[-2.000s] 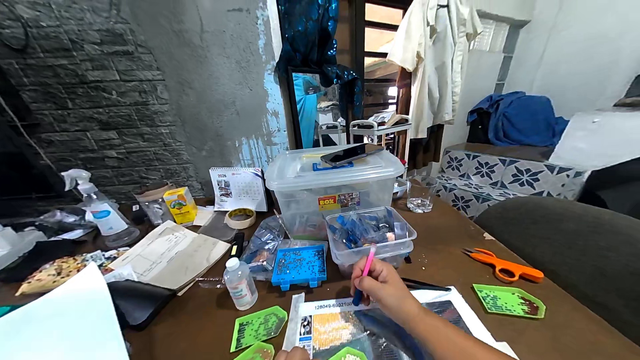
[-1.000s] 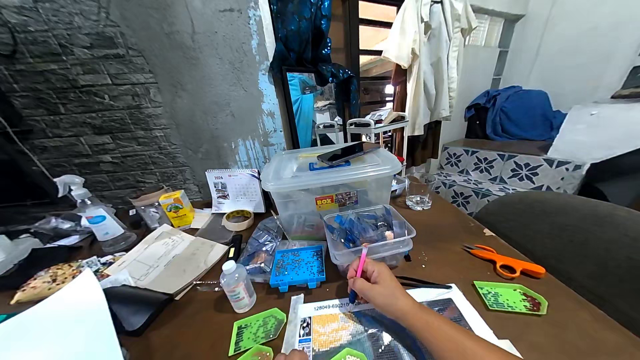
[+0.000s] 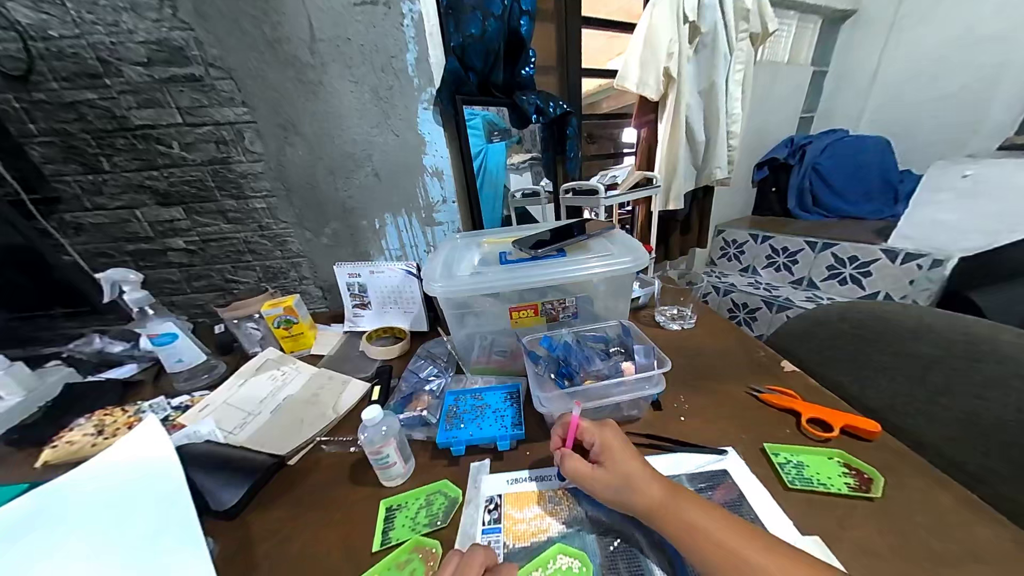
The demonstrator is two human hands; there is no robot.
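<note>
My right hand holds a pink pen-shaped applicator upright, its lower end at the top edge of a diamond painting canvas. At the bottom edge of the view, the fingers of my left hand rest at the canvas's lower left; whether they hold anything is hidden. Beside them lie a green tray with pale drills and a green tray with brownish drills. Another green tray with dark drills is left of the canvas. A blue tray with scattered drills stands behind it.
A small clear bottle stands left of the canvas. Behind are a tub of plastic bags and a large lidded box bearing a phone. Orange-handled snips, a green tray and a drinking glass are at right.
</note>
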